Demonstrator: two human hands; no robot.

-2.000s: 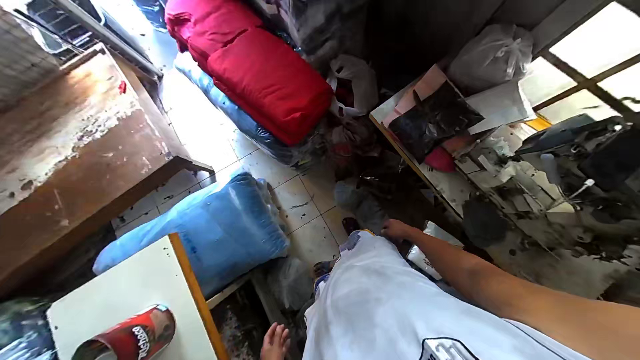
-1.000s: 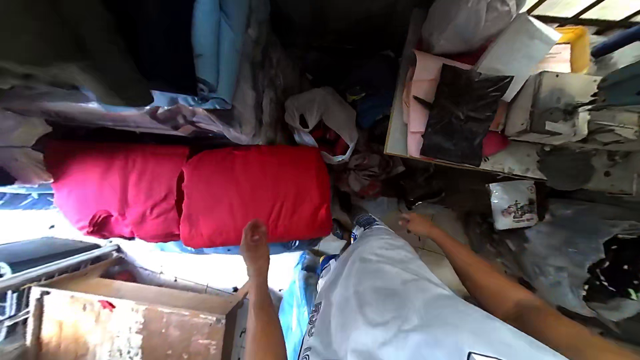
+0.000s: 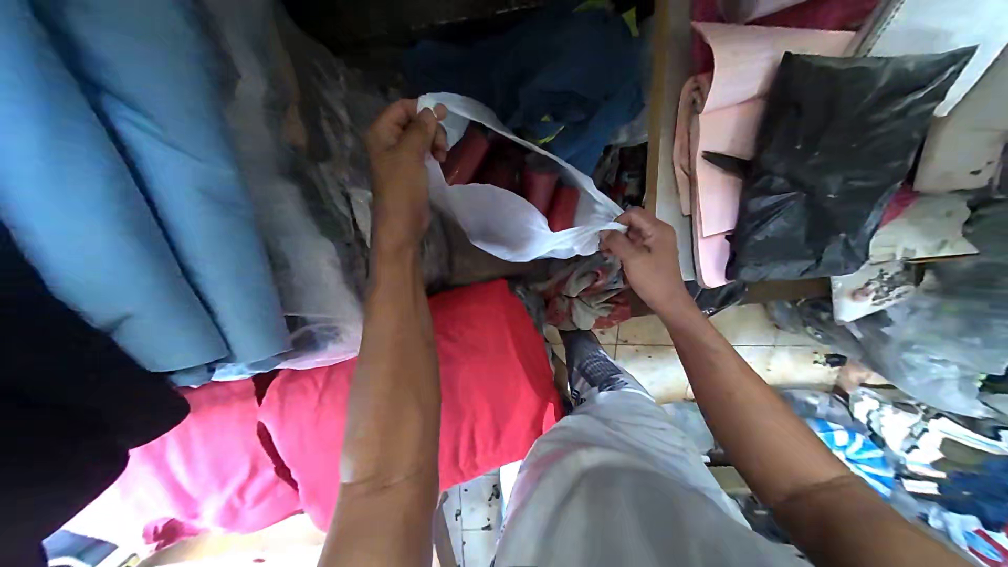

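A white plastic bag [image 3: 504, 224] is stretched wide at its mouth between my two hands. My left hand [image 3: 405, 142] grips the upper left of its rim, and my right hand [image 3: 646, 244] pinches the lower right of the rim. Inside the bag lie several red cylindrical items [image 3: 540, 189]; what exactly they are is not clear. Dark blue fabric [image 3: 543, 63] lies just behind the bag, and a crumpled red and grey cloth or bag [image 3: 587, 295] is below it.
Red fabric rolls [image 3: 488, 378] lie below my left forearm. Blue fabric [image 3: 134, 197] hangs or lies at the left. On the right, a table edge [image 3: 660, 118] bears folded pink material [image 3: 728, 118] and a black plastic bag [image 3: 827, 165]. Tiled floor [image 3: 732, 346] shows beneath.
Both hands have reached forward and taken hold of the white bag's rim, pulling its mouth apart. One second ago neither hand held it. The view has swung and moved closer.
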